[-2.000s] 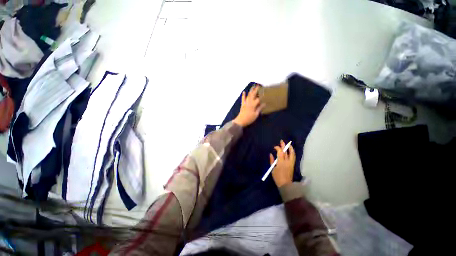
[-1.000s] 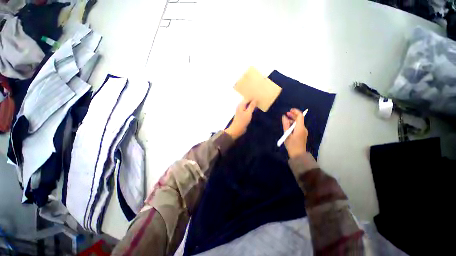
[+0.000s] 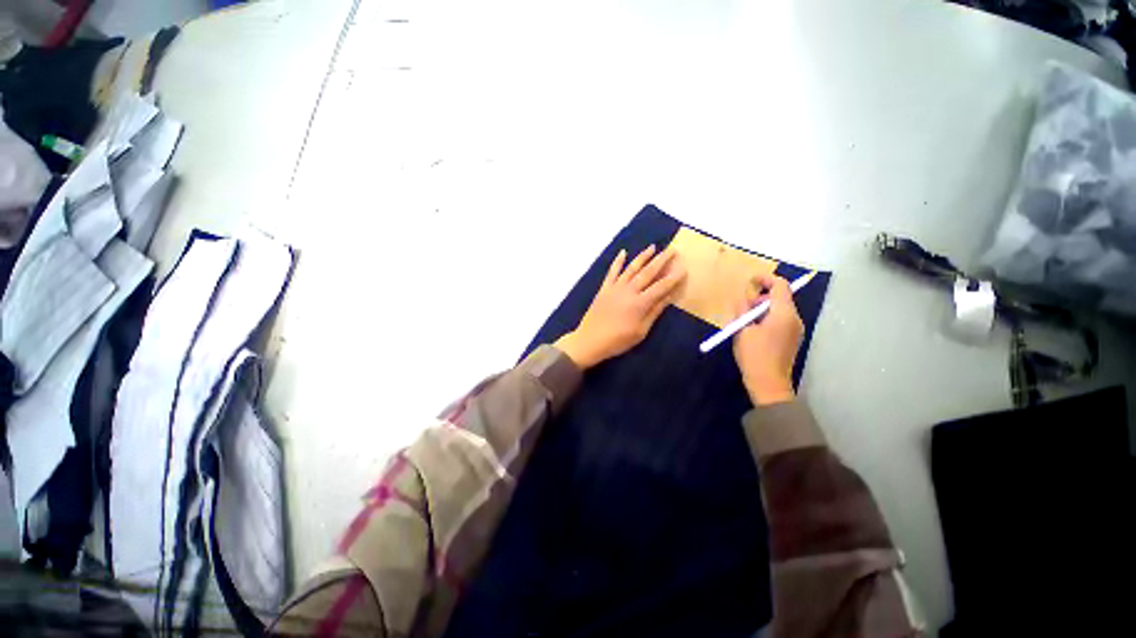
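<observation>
A navy cut panel (image 3: pixel 635 461) lies on the table in front of me, its slanted top edge away from me. A tan card template (image 3: pixel 716 277) lies flat on the panel along that top edge. My left hand (image 3: pixel 629 303) lies on the panel with its fingers spread, fingertips on the card's left end. My right hand (image 3: pixel 769 334) holds a white marking pencil (image 3: pixel 738 327) over the card's right part, its upper tip near the panel's top right corner.
Stacked white-grey pieces with navy edges (image 3: pixel 156 411) lie at the left. A black fabric piece (image 3: pixel 1034 499) lies at the right. A dark strap with a white tag (image 3: pixel 974 305) and a plastic-wrapped bundle (image 3: pixel 1078 187) lie at the upper right of the whitish table (image 3: pixel 498 137).
The card, lifted and tilted at the panel's top left a second ago, now lies flat along the top edge. My left hand has flattened beside it. My right hand has moved slightly right.
</observation>
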